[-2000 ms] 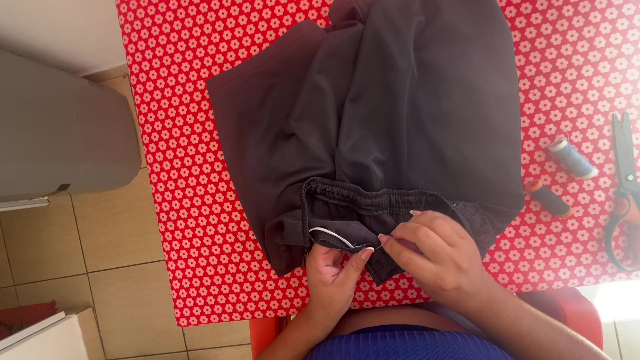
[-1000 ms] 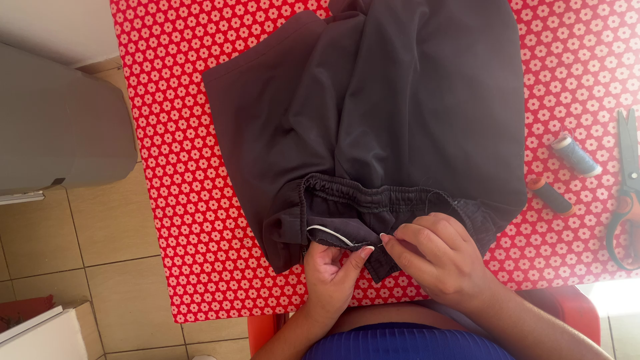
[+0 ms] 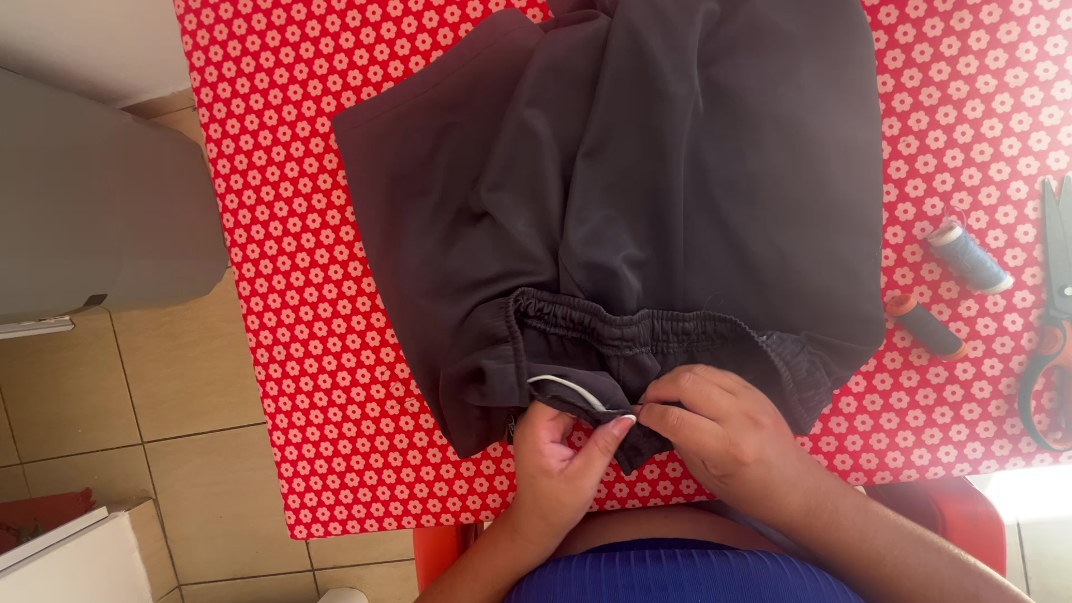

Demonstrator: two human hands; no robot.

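Observation:
Dark grey shorts (image 3: 636, 184) with a gathered elastic waistband (image 3: 586, 322) lie on the table, waist toward me. My left hand (image 3: 561, 461) pinches the near edge of the waistband between thumb and fingers. Beside it, my right hand (image 3: 720, 427) holds its fingertips together at the same edge; whether a needle is between them is too small to tell. A white cord (image 3: 569, 387) curves along the inside of the waistband up to my left thumb.
A light blue thread spool (image 3: 970, 255) and a dark thread spool (image 3: 925, 327) lie right of the shorts. Scissors with black and orange handles (image 3: 1043, 377) rest at the far right. A red floral tablecloth (image 3: 293, 335) covers the table. A grey cabinet or bin (image 3: 100, 201) stands at the left.

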